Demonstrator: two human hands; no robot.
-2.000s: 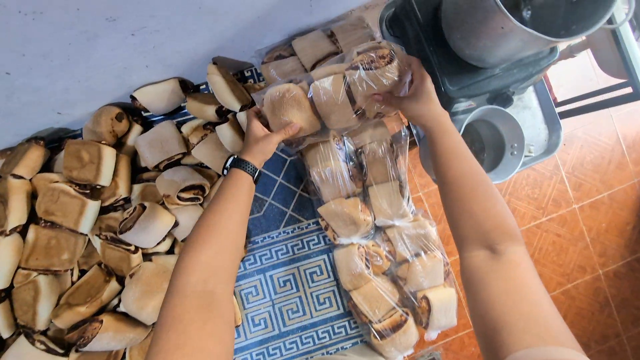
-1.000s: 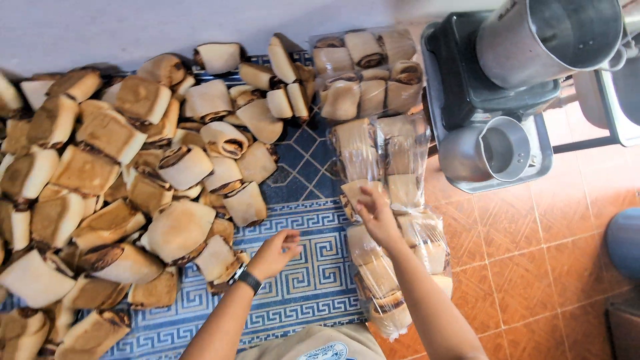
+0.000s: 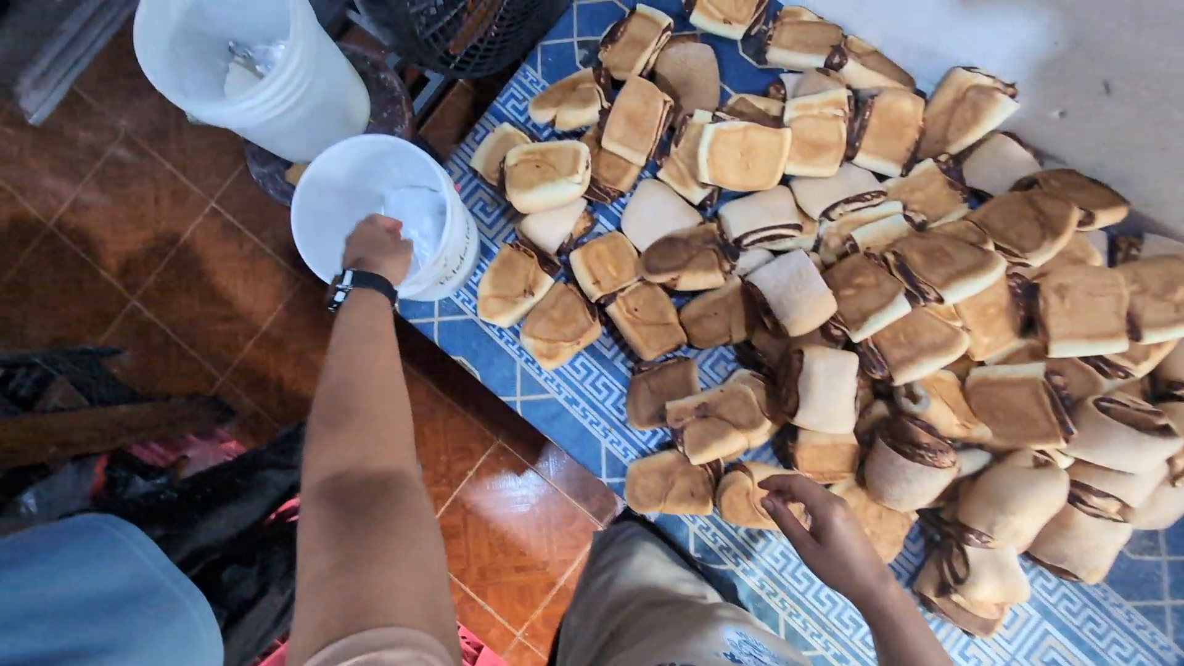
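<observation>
My left hand (image 3: 379, 248) reaches into a white plastic bucket (image 3: 319, 208) at the corner of the table; its fingers touch or nearly touch a clear plastic bag (image 3: 416, 222) inside, and whether they grip it is hidden. My right hand (image 3: 819, 527) hovers over the near edge of the bread pile, fingers loosely apart, holding nothing. Beneath and beside it lie bread rolls with a dark swirled filling (image 3: 671, 483), heaped over a blue and white patterned tablecloth (image 3: 546, 407).
A second, larger white bucket (image 3: 314, 102) stands behind the first one. A black fan grille (image 3: 462, 28) is at the top. The wall (image 3: 1110, 120) borders the pile at the upper right. Tiled floor (image 3: 139, 250) and dark bags (image 3: 240, 536) lie at the left.
Both hands have left the bagged rolls they held at first. The view has swung far left, to the buckets, where my left hand now reaches in. The bagged rolls are out of view.
</observation>
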